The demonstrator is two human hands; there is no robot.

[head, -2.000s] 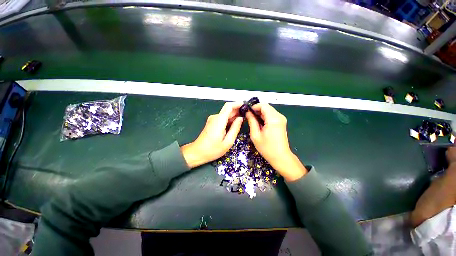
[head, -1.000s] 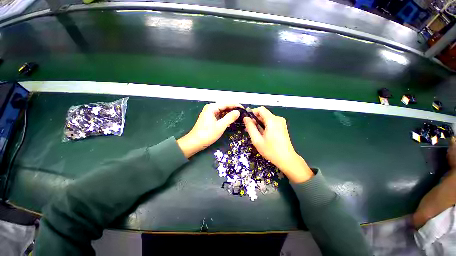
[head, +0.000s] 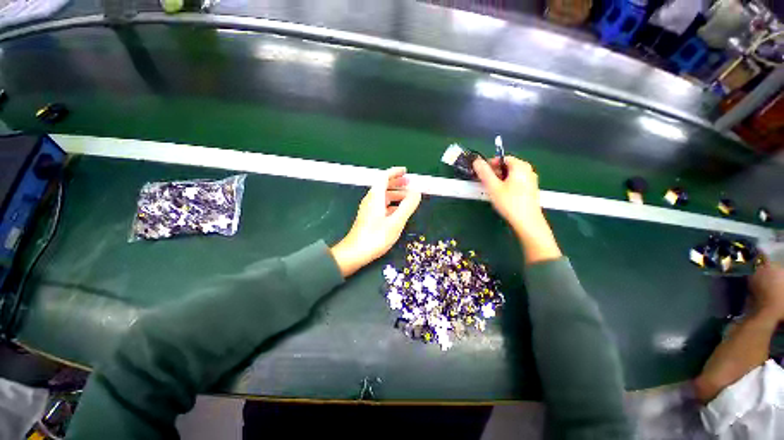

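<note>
My right hand (head: 514,191) is over the white rail (head: 284,167) and the belt's near edge. It holds a black unit (head: 465,161) with a white tab at its fingertips. A thin tool with a pale tip (head: 499,146) sticks up from the same hand. My left hand (head: 378,219) is at the near side of the rail with fingers apart and slightly curled, and nothing shows in it. A loose pile of small cross-shaped parts (head: 443,292), white, dark and yellow, lies on the green bench below and between my hands.
A clear bag of parts (head: 189,209) lies left of the pile. A blue-black instrument (head: 26,193) with a cable stands far left. Several black units lie on the green belt (head: 344,129). A heap of units (head: 720,254) lies at right, beside another person's arm (head: 744,348).
My hands have parted. My right hand has moved right and forward to the belt with the black unit; my left hand has let go of it. The view has shifted slightly.
</note>
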